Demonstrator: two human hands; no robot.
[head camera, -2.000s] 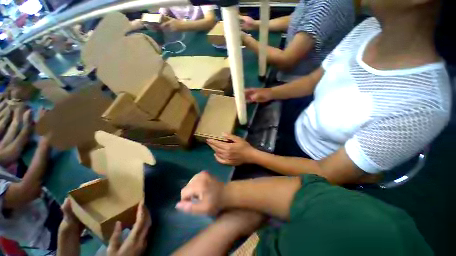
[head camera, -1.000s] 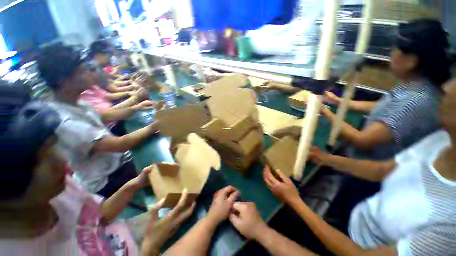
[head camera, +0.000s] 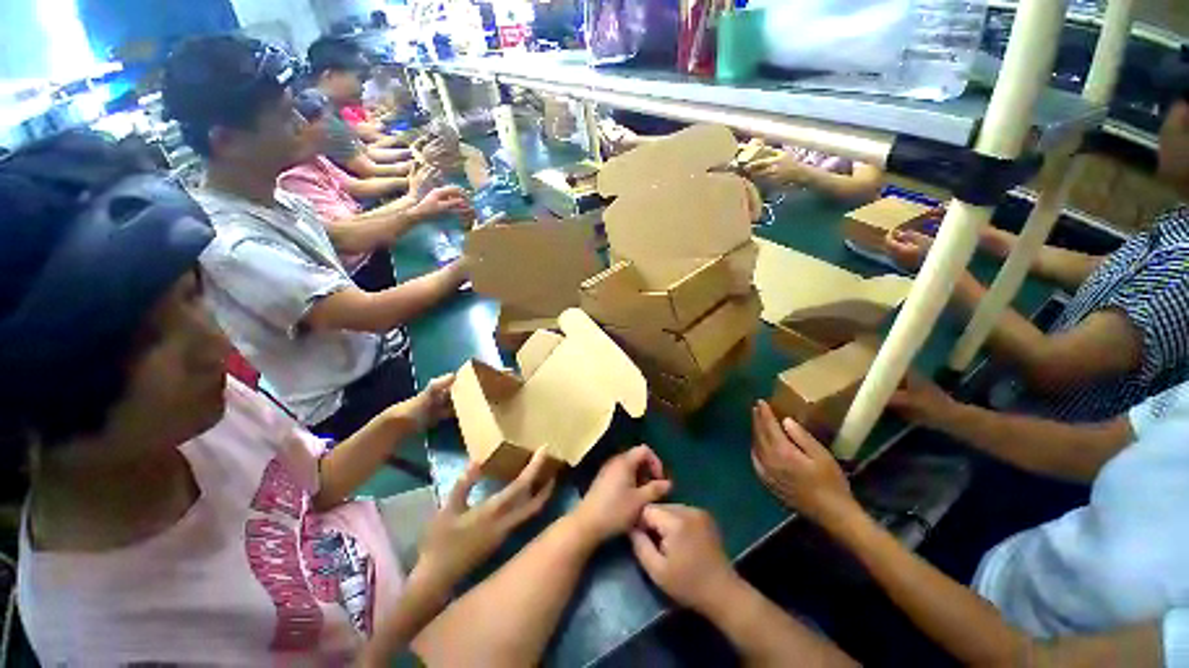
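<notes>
My left hand (head camera: 627, 493) is at bottom centre, over the bench edge, with its fingers curled and nothing seen in it. My right hand (head camera: 683, 553) is close beside it, loosely closed, with nothing seen in it. An open mailer box (head camera: 485, 424) is just left of and beyond my hands, tilted, its lid up; a neighbour's two hands hold it. A stack of mailer boxes (head camera: 711, 342) stands beyond, the top one with its lid raised. A closed mailer box (head camera: 822, 381) is at the right, another person's hand beside it.
The green bench (head camera: 613, 603) runs away from me. A pale post (head camera: 949, 248) rises at its right, under a shelf (head camera: 861, 115) holding bags and a green container. A person in pink (head camera: 196, 522) sits close left. Others sit along both sides. Flat card (head camera: 811, 290) lies behind the stack.
The view has swung up and to the right, then slightly left, showing the people at the left and the shelf. My crossed forearms have come apart; my hands are now side by side.
</notes>
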